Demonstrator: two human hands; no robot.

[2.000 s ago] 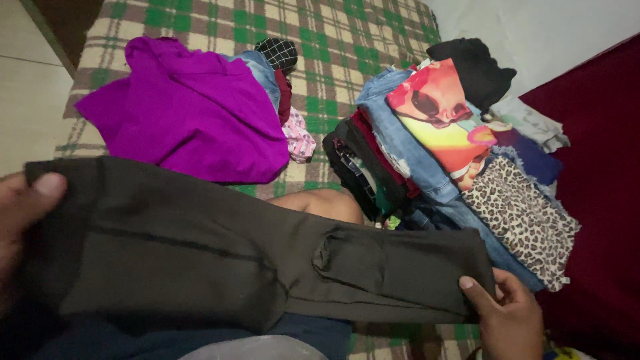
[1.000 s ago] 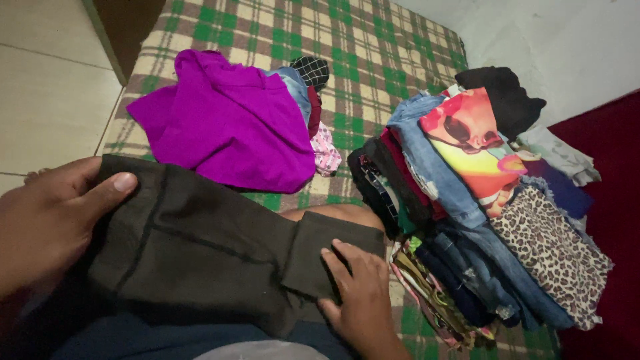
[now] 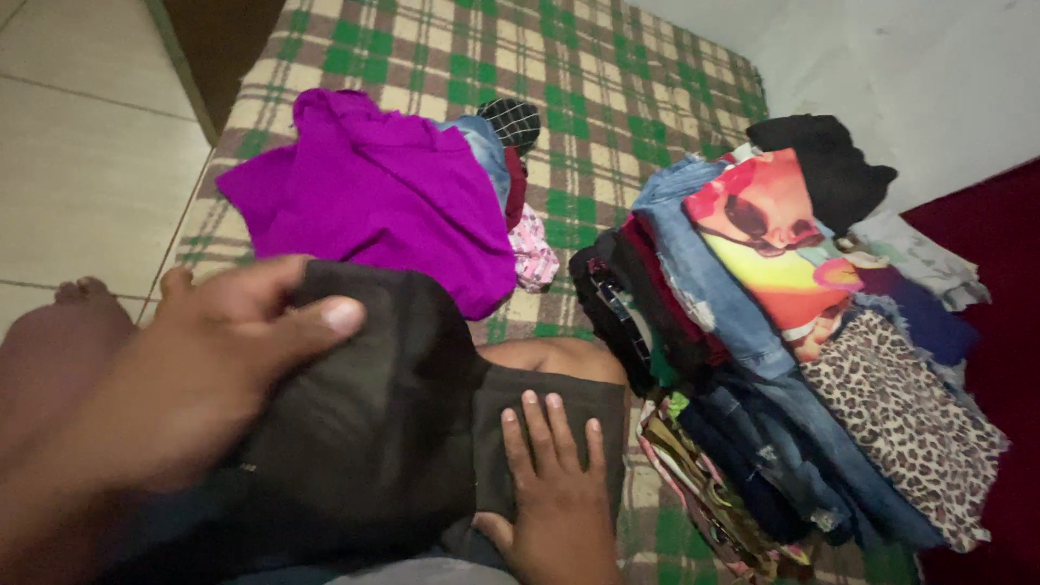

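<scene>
A black cloth garment lies across my lap, partly folded at its right end. My left hand pinches its upper left edge between thumb and fingers and lifts it. My right hand lies flat on the folded right end, fingers spread, palm down. Just beyond the garment is a crumpled purple cloth, spread over a small heap with a piece of blue denim, a black checked cloth and a pink patterned cloth.
Folded clothes are piled on the right: jeans, a colourful printed garment, a leopard-print cloth and a black cloth. Beneath is a plaid-covered mattress. A wall stands behind; floor tiles show at left.
The garment's right end, stretched out flat and held by my right hand's fingers two seconds ago, is now folded over. My right hand has moved left and rests on the fold.
</scene>
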